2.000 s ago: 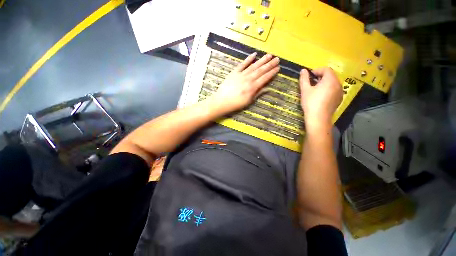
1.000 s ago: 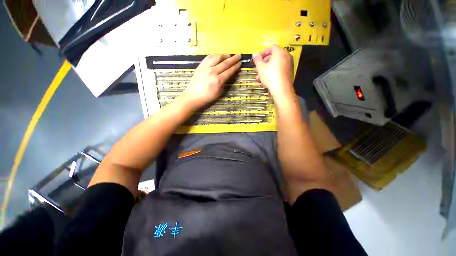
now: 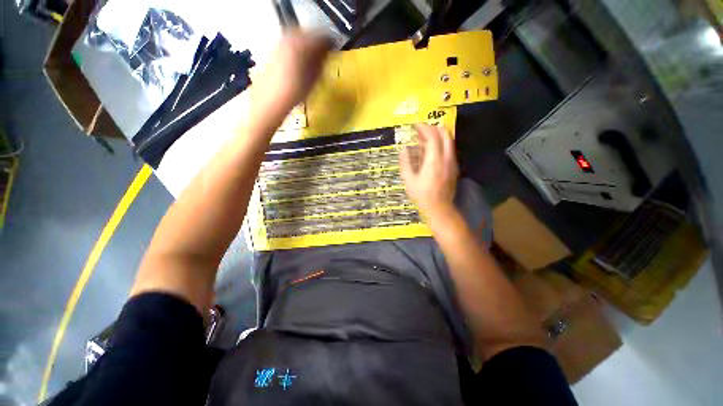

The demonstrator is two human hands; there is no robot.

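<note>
The yellow loading plate lies on my lap, with its tabbed part reaching away from me. One black zipper lies in its top slot, its pale centre line facing up. The rows of slots below it look silvery-grey. My right hand rests at the right end of the top slots, fingers apart, with nothing seen in it. My left hand is raised over the plate's far left part. It is blurred, and its fingers and anything in them cannot be made out.
A bundle of black zippers lies on the white surface at the left, beside clear plastic and a cardboard box. At the right are a pale control box, a cardboard box and a second yellow plate.
My left hand has lifted off the zipper in the top slot and moved away from me to the far left. My right hand's fingers have opened near the slot's right end. The view has shifted.
</note>
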